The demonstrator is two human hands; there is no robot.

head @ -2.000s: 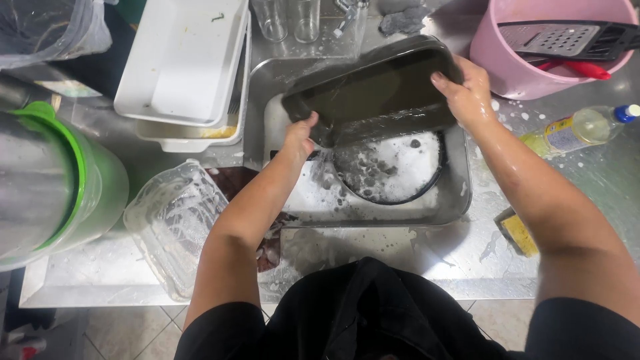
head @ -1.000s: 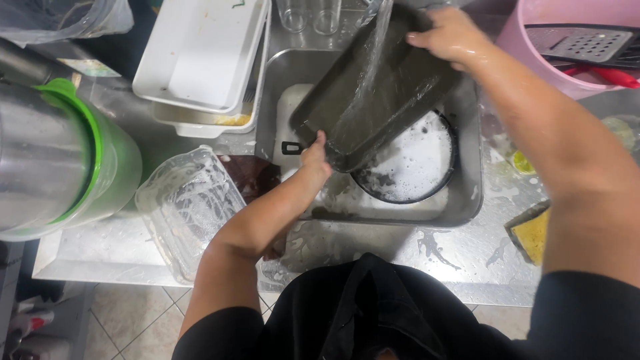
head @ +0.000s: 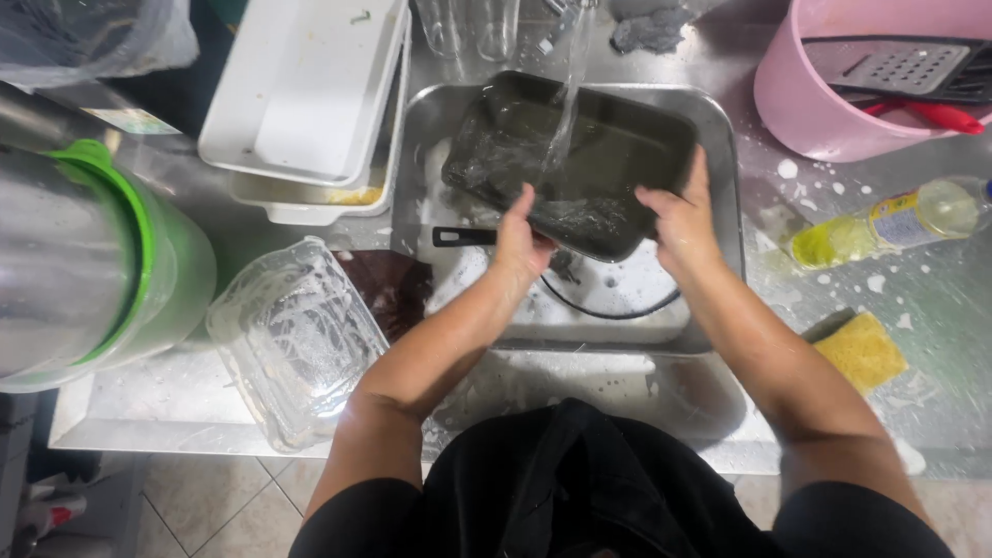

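Observation:
A dark rectangular baking pan (head: pixel 612 147) is tilted over the steel sink (head: pixel 717 209), its hollow side facing me. My left hand (head: pixel 521 236) grips its near left edge, thumb over the rim. My right hand (head: pixel 683 221) holds its right end, thumb inside the rim. A stream of tap water (head: pixel 570 101) falls into the pan and spreads over its inside. Beneath it, a round pan filled with white suds (head: pixel 620 287) sits in the sink, partly hidden by the baking pan. A black handle (head: pixel 463 236) sticks out to the left.
Left of the sink are stacked white trays (head: pixel 310 85), a soapy clear plastic container (head: pixel 298 341) and a green-rimmed bucket (head: pixel 147 256). On the right stand a pink tub (head: pixel 806 101) holding a grater (head: pixel 907 68), a lying soap bottle (head: pixel 891 221) and a yellow sponge (head: pixel 862 353). Glasses (head: pixel 496 27) stand behind.
The baking pan has turned between my hands; its right end, raised toward the back before, is now lower and nearer me. My right hand has come down with it. Water now runs onto the pan.

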